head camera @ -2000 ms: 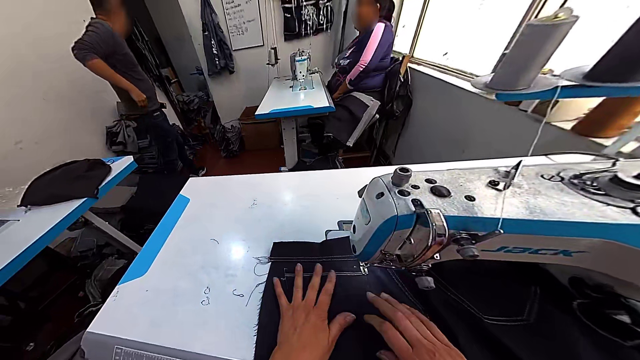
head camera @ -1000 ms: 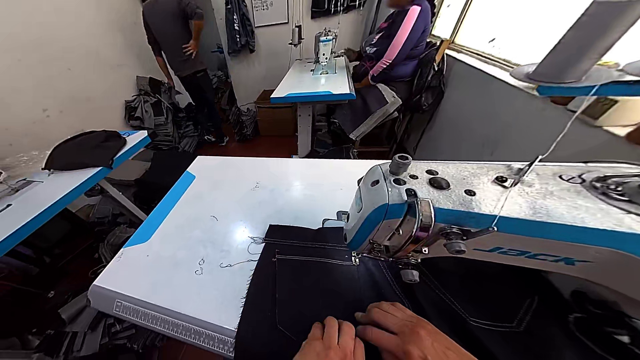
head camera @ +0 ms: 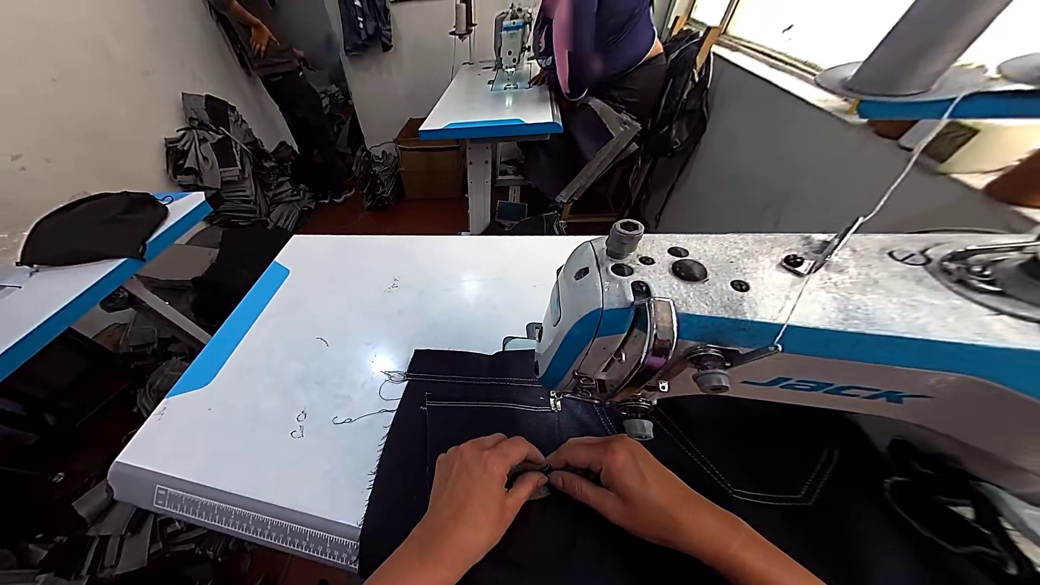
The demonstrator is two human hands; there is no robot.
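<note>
Dark denim fabric [head camera: 479, 414] with pale stitch lines and a frayed left edge lies on the white sewing table [head camera: 341, 325]. Its upper part passes under the head of a Jack sewing machine [head camera: 585, 317]. Just in front of the needle area, my left hand [head camera: 479, 487] and my right hand [head camera: 617, 479] meet, thumbs and fingertips pinching a small fold of the fabric between them. To the right, a stitched pocket outline shows on the denim. The machine's needle tip is hard to make out.
Loose threads [head camera: 366, 414] lie left of the fabric. Thread runs from a large cone [head camera: 926, 49] at upper right. Another table [head camera: 49, 301] bears a black cloth item at left. Beyond, a person sits by a second sewing machine [head camera: 512, 49]; another person stands near piled fabric [head camera: 227, 162].
My hands were spread flat on the denim two seconds ago; they have come together and now pinch a fold. The view has tilted down. The far person's arm at left has changed position.
</note>
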